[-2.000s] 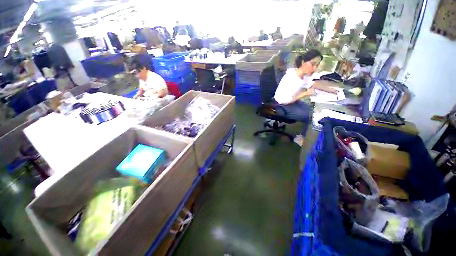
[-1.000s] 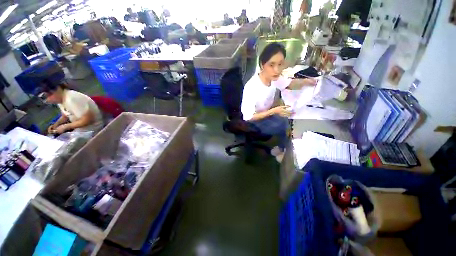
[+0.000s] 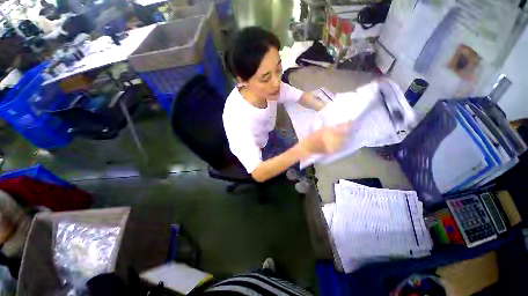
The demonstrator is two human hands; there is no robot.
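Neither of my hands can be made out. Paper forms (image 3: 376, 225) lie in a stack on the near end of the desk (image 3: 336, 173). A seated person (image 3: 252, 121) in a white top holds more white printed sheets (image 3: 365, 121) above the desk, and one of that person's hands is blurred over them. A flat dark object (image 3: 366, 182) lies partly under the stack's far edge. A white pad or paper (image 3: 176, 277) with a yellow edge shows at the bottom left, beside a dark shape that I cannot identify.
A calculator (image 3: 472, 218) sits beside the file folders (image 3: 463, 156) at the right. The cloth-lined bin (image 3: 370, 283) is at the bottom right. A brown bin (image 3: 121, 231) with clear plastic is at the lower left. A black chair (image 3: 200, 121) stands behind the person.
My view has moved closer to the desk and tilted down. The seated person has turned from facing me to looking down at the sheets. Striped cloth now shows at the bottom edge.
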